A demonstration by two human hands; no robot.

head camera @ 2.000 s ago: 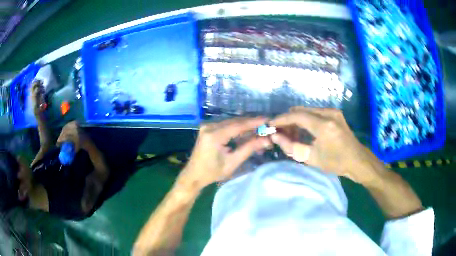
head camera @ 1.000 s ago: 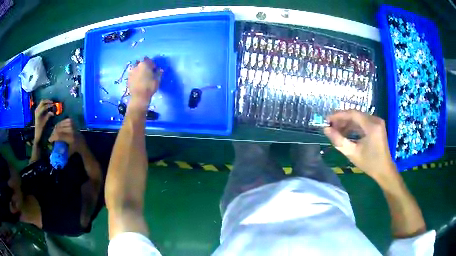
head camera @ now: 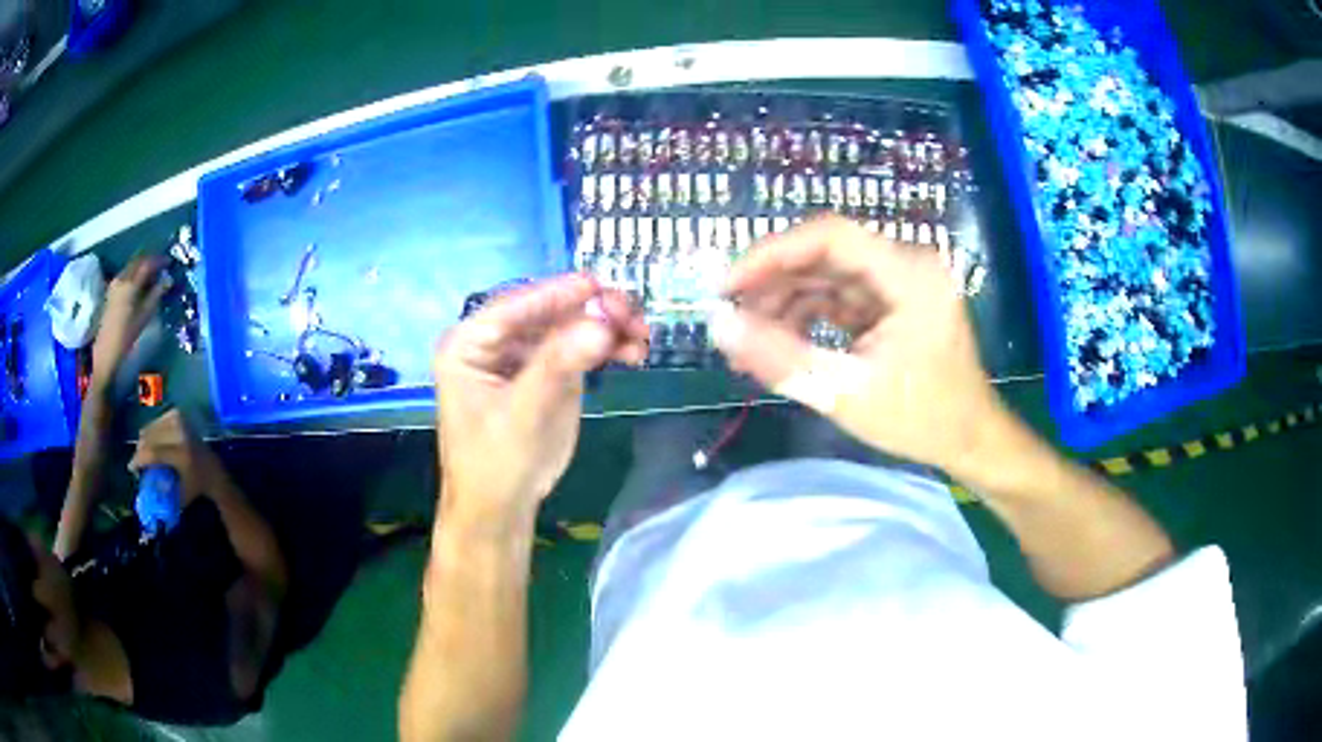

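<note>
My left hand (head camera: 508, 384) is raised at the tray's front edge, its fingers bent and fingertips close together; blur hides whether anything is between them. My right hand (head camera: 884, 326) faces it, the fingertips apart from the left ones. A small silvery part (head camera: 826, 335) shows within its curled fingers. A thin red wire (head camera: 729, 429) with a small white end hangs below this hand. The clear blister tray (head camera: 667, 189) behind the hands holds rows of silver parts with reddish wires. A pale beige band is on a right-hand digit.
The blue work tray (head camera: 377, 116) on the left holds dark wired lumps (head camera: 341, 365). The deep blue bin (head camera: 1073, 423) on the right is heaped with light-blue, white and black pieces. At far left another worker (head camera: 160, 623) sits by a blue tool (head camera: 157, 497) and an orange item (head camera: 150, 389).
My left hand has left the blue work tray and come back beside my right hand. My right hand has moved left, and a red wire now hangs below it. The camera view has shifted.
</note>
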